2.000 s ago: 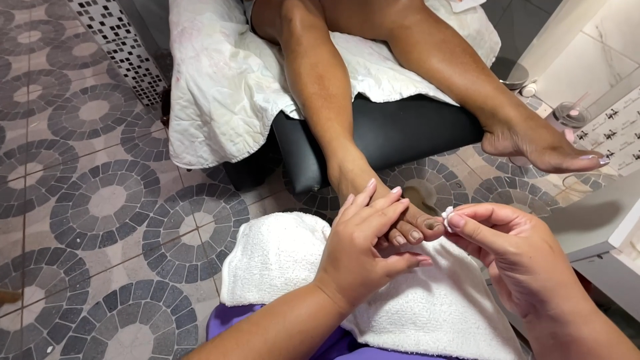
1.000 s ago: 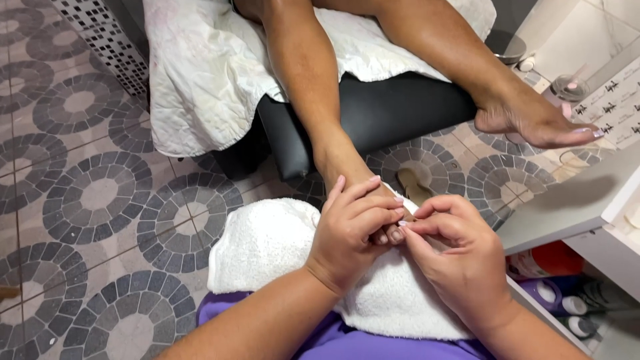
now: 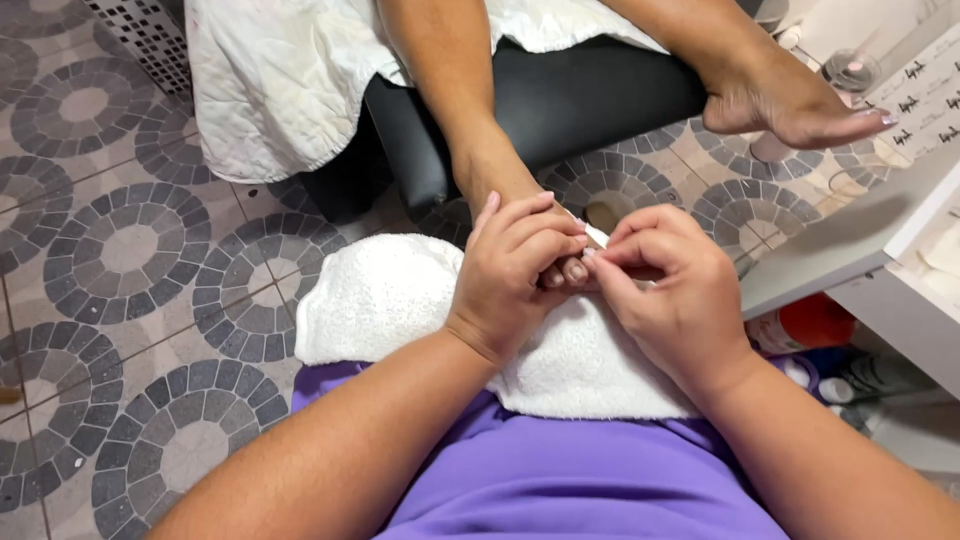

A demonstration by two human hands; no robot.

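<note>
Another person's foot (image 3: 495,169) reaches down over a white terry towel (image 3: 382,300) on my lap. My left hand (image 3: 514,277) is closed around the toes of that foot, its fingers lying over the top. Close on the right, my right hand (image 3: 664,285) has thumb and fingertips pinched together at the toes. What lies between those fingertips is mostly hidden; a small white bit shows beside them, and I cannot tell what it is. The person's other foot (image 3: 802,112) hangs past the black padded leg rest (image 3: 592,97) at upper right.
A white cloth (image 3: 270,90) drapes by the rest. At right are a grey-white drawer unit (image 3: 832,225), a red container (image 3: 814,322) and several bottles beneath it. A clear cup (image 3: 851,71) stands at upper right. Patterned tiles (image 3: 127,255) cover the floor.
Two seconds ago my right hand held a small white wad at the toes, apart from my left hand; now its fingertips are beside my left fingers. The view has shifted.
</note>
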